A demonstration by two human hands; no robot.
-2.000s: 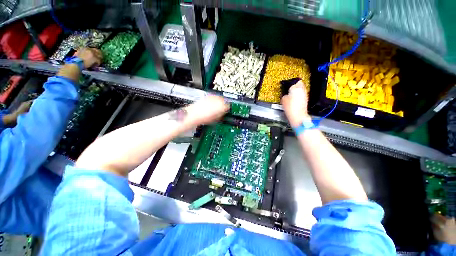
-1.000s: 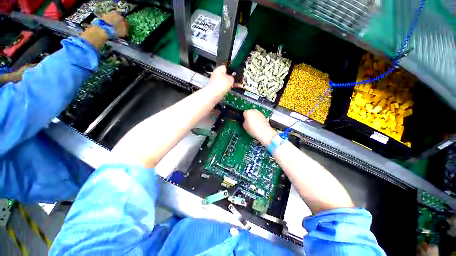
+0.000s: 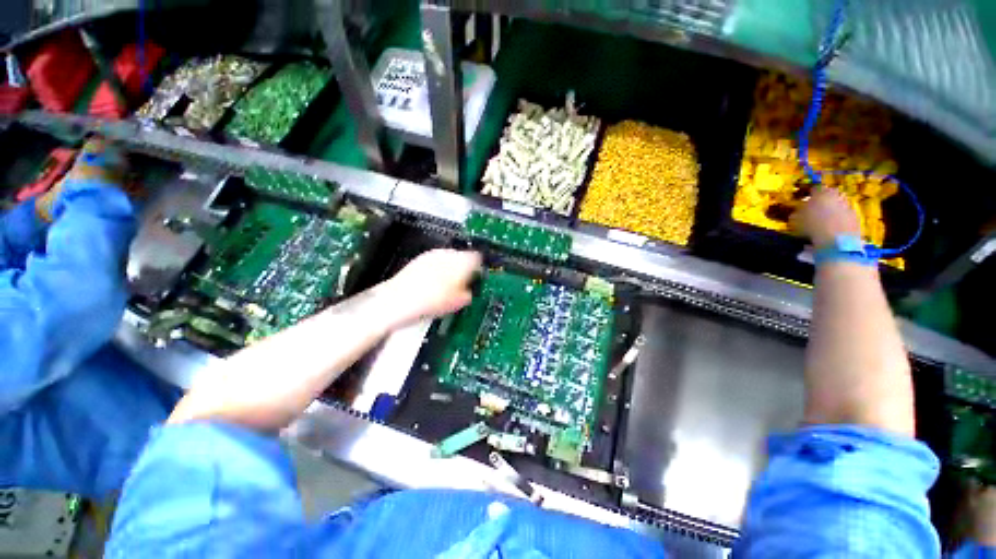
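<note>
The main circuit board [image 3: 535, 355] lies in its black carrier [image 3: 421, 406] on the conveyor in front of me. The narrow circuit board [image 3: 518, 235] lies along the carrier's far edge. My left hand [image 3: 437, 282] is over the carrier's far left corner, its fingertips hidden at the board's edge; whether it holds anything does not show. My right hand [image 3: 830, 218] reaches into the bin of large yellow-orange components [image 3: 814, 147]; its fingers are blurred among the pieces. A light blue band is on its wrist.
Bins of small yellow components [image 3: 642, 180] and off-white components [image 3: 541, 156] stand behind the rail [image 3: 655, 260]. A blue coiled cord [image 3: 810, 120] hangs at the right bin. Another board [image 3: 282, 262] lies at left beside a neighbouring worker's sleeve [image 3: 66, 295]. A hand shows at lower right.
My right hand has moved from the board's far edge to the large yellow-orange bin. My left hand has come from the rail to the carrier's corner. Another board now shows at left.
</note>
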